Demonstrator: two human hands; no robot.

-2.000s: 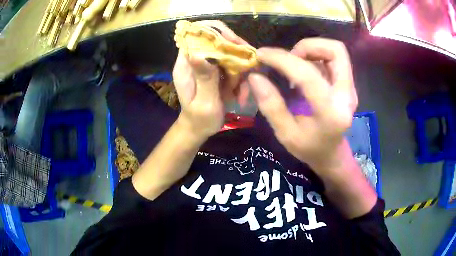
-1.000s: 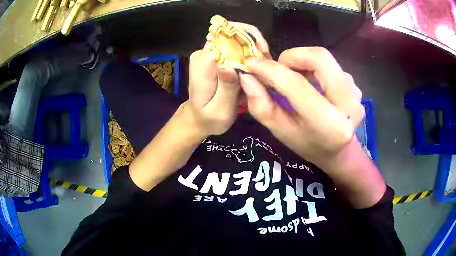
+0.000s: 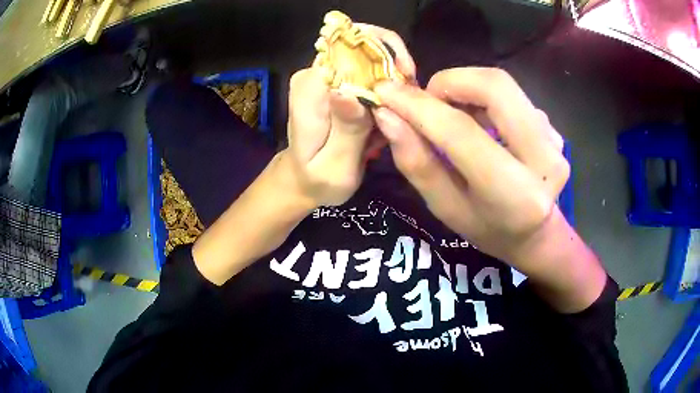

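A tan moulded foot piece (image 3: pixel 354 63) is held up above my lap, its hollow, rimmed side towards the camera and its toe-like bumps along the upper left edge. My left hand (image 3: pixel 326 138) grips it from below and behind. My right hand (image 3: pixel 480 146) pinches at its lower right edge with thumb and forefinger. A small dark spot or object shows between the piece and my right fingertips; I cannot tell what it is. Something purple shows partly behind my right fingers.
Long tan pieces (image 3: pixel 98 21) lie on the bench at the upper left. A blue bin of brown-tan parts (image 3: pixel 180 211) is beside and under my leg. Blue stools stand left (image 3: pixel 90 184) and right (image 3: pixel 658 176). Another person's leg (image 3: pixel 42 138) is at the left. Yellow-black tape marks the floor.
Since the first frame the foot piece has turned its hollow side to the camera. In the last second it has risen slightly, with both hands still on it.
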